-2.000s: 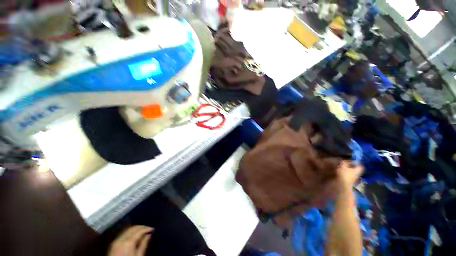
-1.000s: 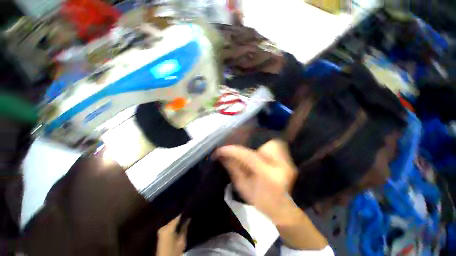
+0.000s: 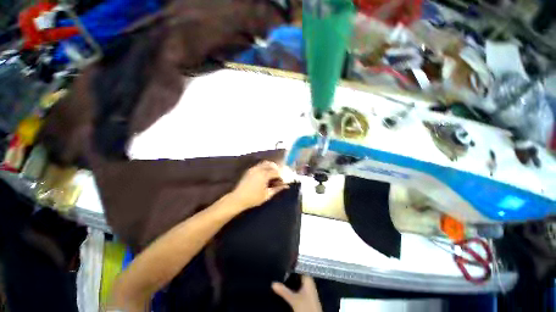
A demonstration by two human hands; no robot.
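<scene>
A brown cloth (image 3: 164, 189) lies over the left of the sewing table and hangs over its front edge. A black panel (image 3: 259, 234) lies at its right, with its upper corner close to the presser foot of the white and blue sewing machine (image 3: 427, 177). My left hand (image 3: 265, 184) has its fingers curled on that corner, just left of the needle area. My right hand (image 3: 302, 295) is low at the bottom edge, thumb and fingers apart beside the panel's lower right edge; whether it grips cloth is unclear. The picture is blurred.
A curved black piece (image 3: 372, 213) lies under the machine arm. Red-handled scissors (image 3: 474, 259) lie at the table's right front, beside an orange block (image 3: 452, 228). A green cup (image 3: 327, 55) stands on the machine top. Brown and black cloth heaps at upper left.
The view has swung left. My left hand has come up to the needle area onto the black panel. My right hand has left the heap at the right and is now low, below the table edge.
</scene>
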